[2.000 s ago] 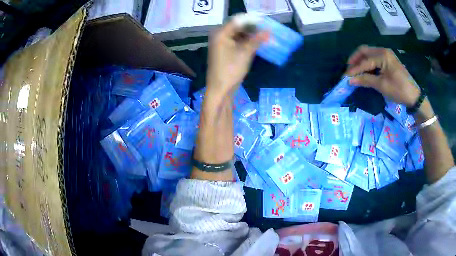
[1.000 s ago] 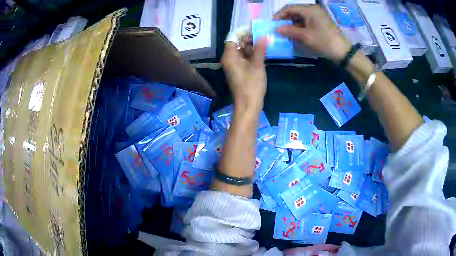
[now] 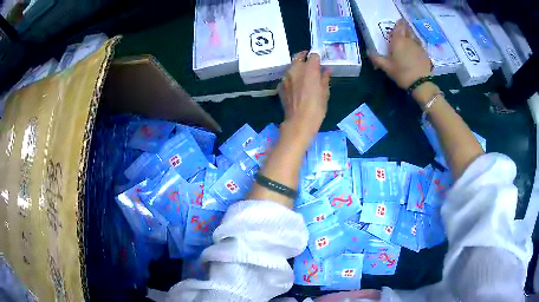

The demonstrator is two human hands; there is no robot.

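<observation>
My left hand point(image 3: 304, 91) has its fingertips at the near left corner of an open watch box point(image 3: 348, 61); no packet shows in it, and its grip is unclear. A blue packet point(image 3: 338, 29) lies across that box. My right hand point(image 3: 406, 59) is on the near end of a white box lid point(image 3: 371, 23), thumb at its left side and fingers over its top. Many blue packets point(image 3: 380, 180) lie heaped in front of me, some with red print, some with a red-and-white mark. One packet point(image 3: 362, 128) lies apart, just beyond the heap.
A large brown carton point(image 3: 41, 171) with shiny tape stands at left, with blue packets inside. A box with a pink item point(image 3: 216, 41) and a lid with a watch icon point(image 3: 262, 42) are at upper left. More boxes point(image 3: 471, 52) stand at upper right, some bearing packets.
The packet held between my hands is gone from them, and one lies on the open box. My right hand has moved right onto a lid. The boxes have shifted.
</observation>
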